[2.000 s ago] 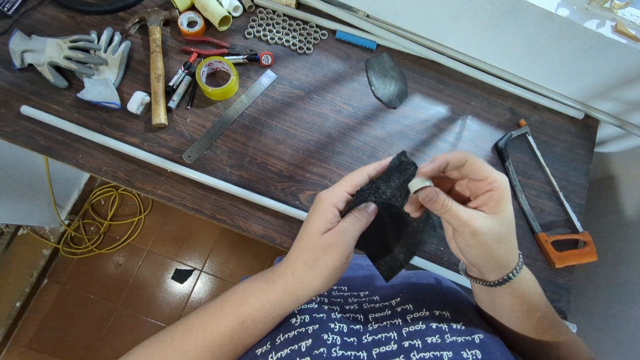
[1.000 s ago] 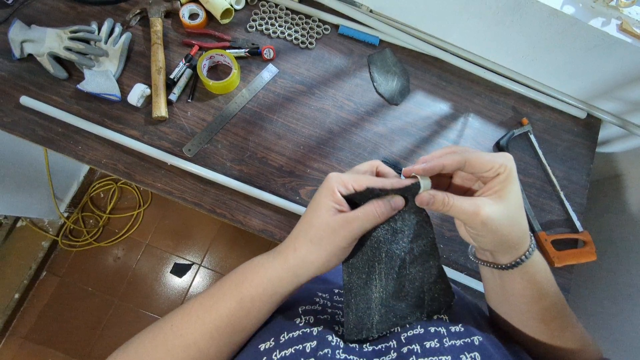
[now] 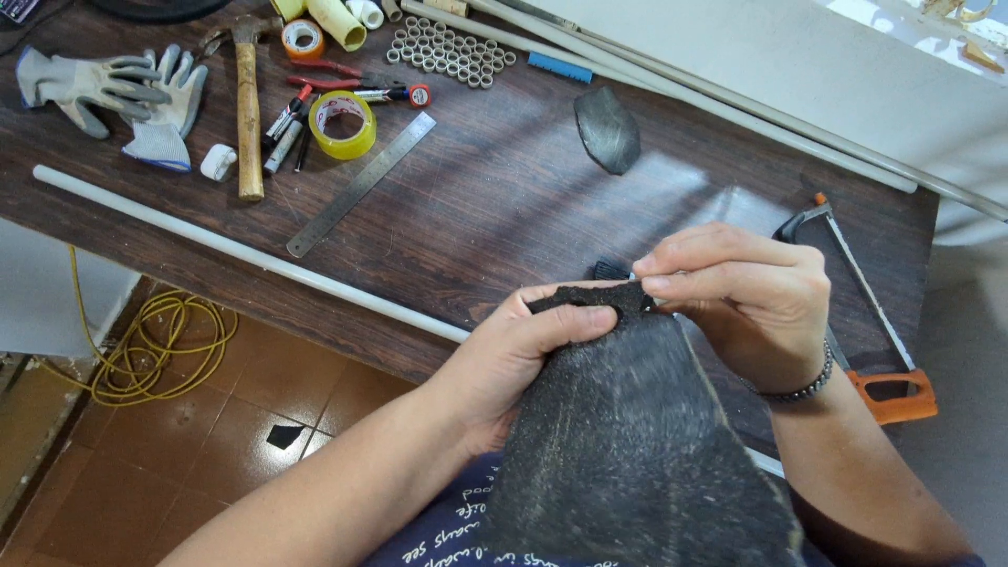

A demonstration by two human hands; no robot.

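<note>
A piece of black abrasive sheet (image 3: pixel 630 441), its kind not certain, hangs down over my lap with its upper edge folded. My left hand (image 3: pixel 528 346) grips that folded edge, thumb on top. At the right end of the fold, my right hand (image 3: pixel 732 299) pinches something small, mostly hidden by the fingers; a pale ring was there in the earlier views. Just behind the fold, dark brush bristles (image 3: pixel 610 270) show above the table. A white plastic pipe (image 3: pixel 252 252) lies along the table's near edge and passes behind my hands.
A hacksaw (image 3: pixel 890 394) lies at the right. Farther back are a dark scrap (image 3: pixel 608 130), small cut rings (image 3: pixel 449 51) and long pipes (image 3: pixel 709 102). At left lie a steel ruler (image 3: pixel 362 185), yellow tape roll (image 3: pixel 342 126), hammer (image 3: pixel 249 118), pliers (image 3: pixel 346 77), markers (image 3: pixel 287 126) and gloves (image 3: pixel 110 87).
The black sheet has gone from bunched between my hands to hanging open below my left hand. My right fingers have shifted, and the pale ring seen in them before is now mostly hidden.
</note>
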